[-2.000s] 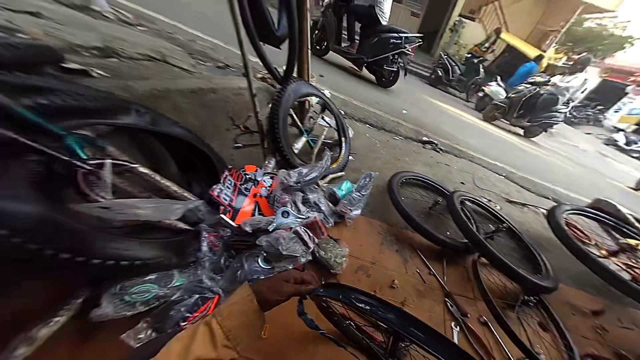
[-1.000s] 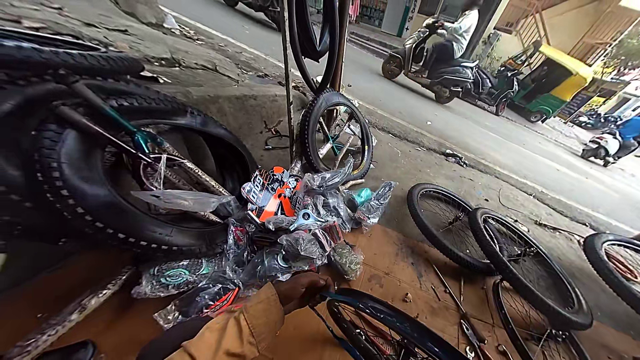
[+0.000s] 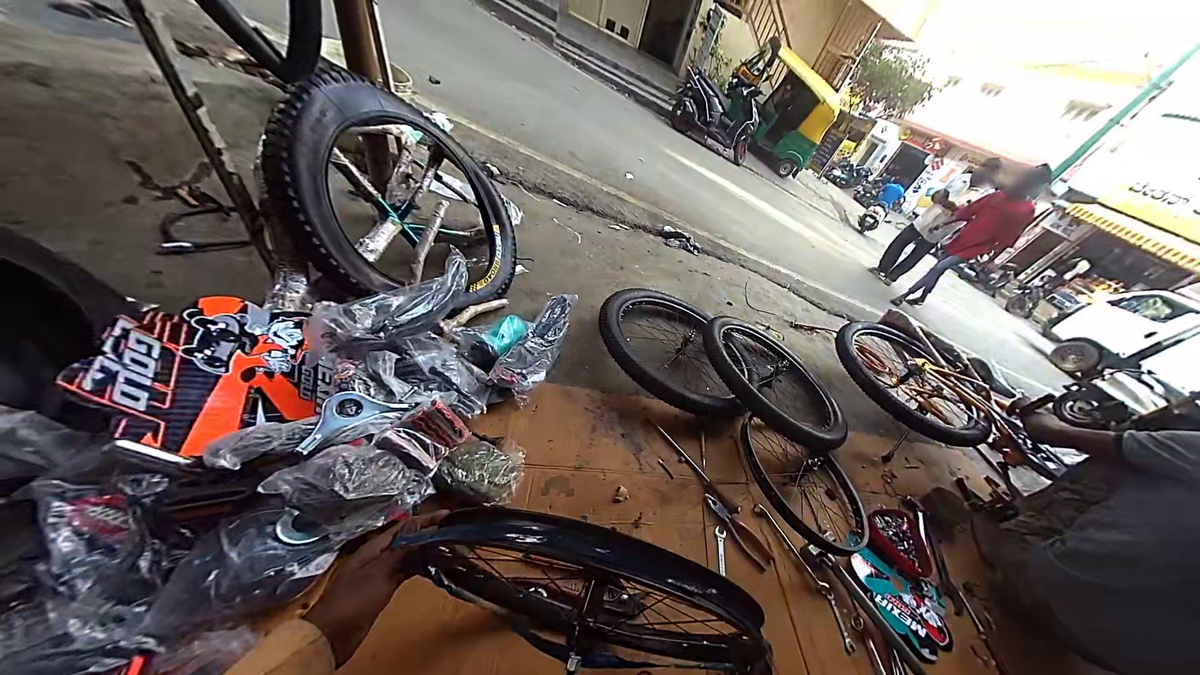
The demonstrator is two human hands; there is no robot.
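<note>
At the lower centre, my left hand (image 3: 370, 577) grips the near-left edge of a black bicycle rim (image 3: 600, 542) with spokes and a hub, its fingers partly hidden by the rim. Dark blue strip or tape lies along the rim's edge by the fingers. My right hand does not show. Plastic-wrapped bicycle parts (image 3: 347, 478) lie piled just beyond and left of my left hand, with a silver crank-like part (image 3: 349, 417) and an orange and black printed box or sheet (image 3: 211, 375) among them. Pliers (image 3: 736, 530) and a wrench (image 3: 721, 548) rest on the cardboard right of the rim.
Brown cardboard (image 3: 562, 469) covers the ground. Tyred wheels (image 3: 773, 384) and a bare rim (image 3: 806, 487) lie beyond the tools, near a red tray of small parts (image 3: 900, 542). A fat-tyred wheel (image 3: 300, 187) leans on a post. A co-worker sits at right beside a bicycle (image 3: 923, 384).
The view has swung right and closer, bringing a co-worker and more tools into sight. My left hand stays at the rim. The scooter rider on the road is out of view.
</note>
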